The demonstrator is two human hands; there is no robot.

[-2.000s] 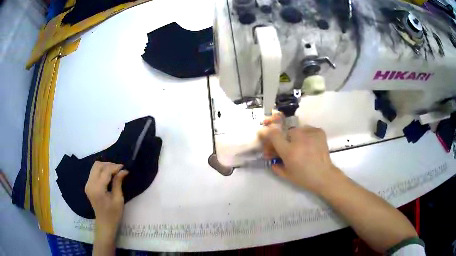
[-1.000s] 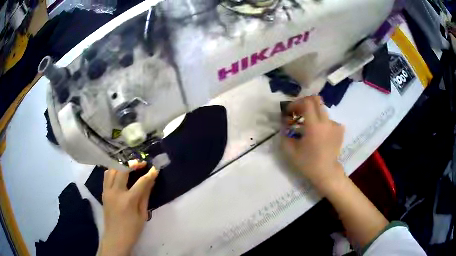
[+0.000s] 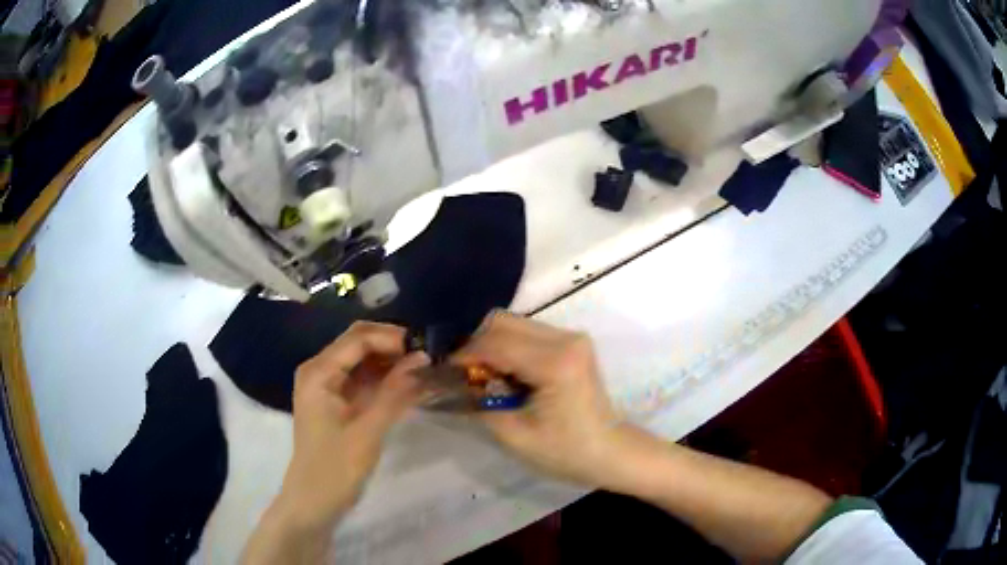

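Observation:
A black curved cut piece [image 3: 469, 248] lies on the machine bed under the needle area. My left hand [image 3: 351, 403] and my right hand [image 3: 552, 392] are close together in front of the presser foot area. Between their fingertips is a small dark label [image 3: 438, 339], held by both. My right hand also holds thread snips [image 3: 502, 397] with an orange and blue handle; the blades are blurred near the left fingers. Another black cut piece [image 3: 166, 458] lies at the left.
The white HIKARI machine head [image 3: 464, 99] spans the top. Small dark labels [image 3: 611, 188] lie on the bed under its arm, with more dark pieces [image 3: 758, 183] to the right. Part of a black piece [image 3: 152, 226] shows behind the head. Yellow tape edges the table.
The black piece from the left is now under the needle. My right hand has come from the label pile to my left hand, which has moved off the needle area. A label is now between them.

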